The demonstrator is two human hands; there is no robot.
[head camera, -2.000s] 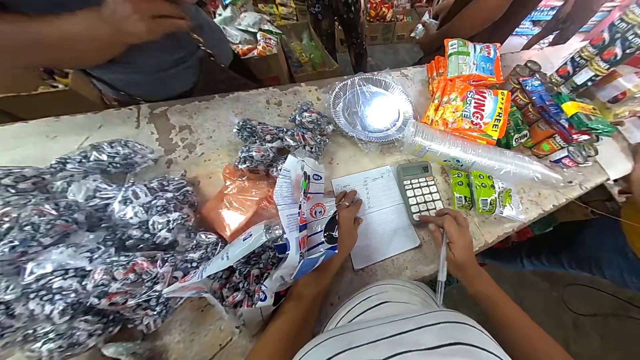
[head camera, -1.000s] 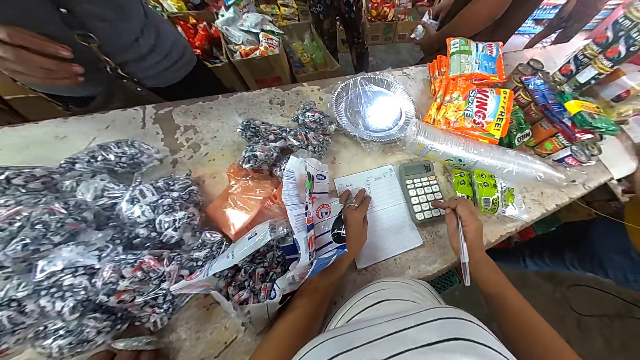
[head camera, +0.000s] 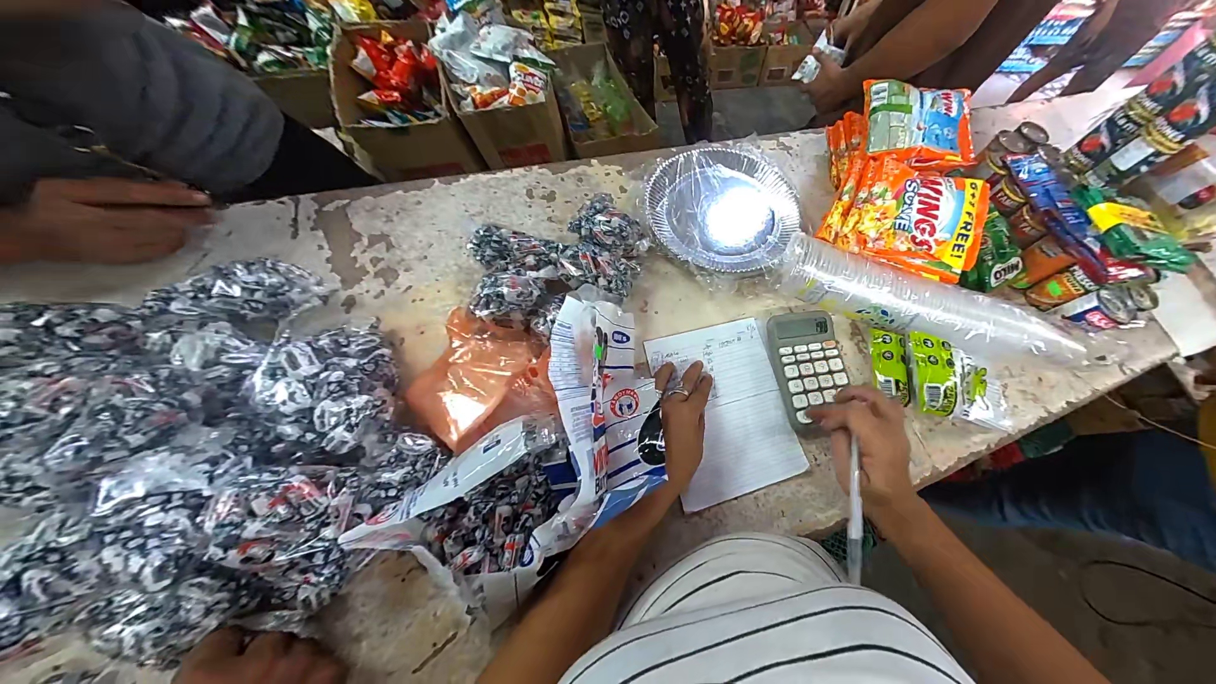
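Note:
My left hand (head camera: 682, 423) lies on the left part of a lined notebook (head camera: 746, 456) with handwriting, its fingertips over what seems a small crumpled item. Over the lower keys of a grey calculator (head camera: 809, 366) is my right hand (head camera: 869, 442), a finger at the keys and a pen (head camera: 854, 518) held in it, pointing toward my body. Beside my left forearm an opened printed plastic bag (head camera: 608, 380) holds many small wrapped candies (head camera: 494, 513). An orange plastic bag (head camera: 480, 375) lies behind it, near several clear bags of candies (head camera: 560, 256).
Many clear bags of wrapped candies (head camera: 323, 380) cover the left counter. Clear plastic plates (head camera: 722, 209), stacked plastic cups (head camera: 931, 294), green packets (head camera: 936, 370), detergent packs (head camera: 912, 214) and cans (head camera: 1092, 304) stand right. Another person's hand (head camera: 104, 218) rests far left; another (head camera: 261, 655) is at the bottom left. Cardboard boxes (head camera: 513, 128) stand beyond.
My right hand stays at the calculator, and its pen has swung to point back toward my body. At the far left, another person's raised hand has come down to the counter.

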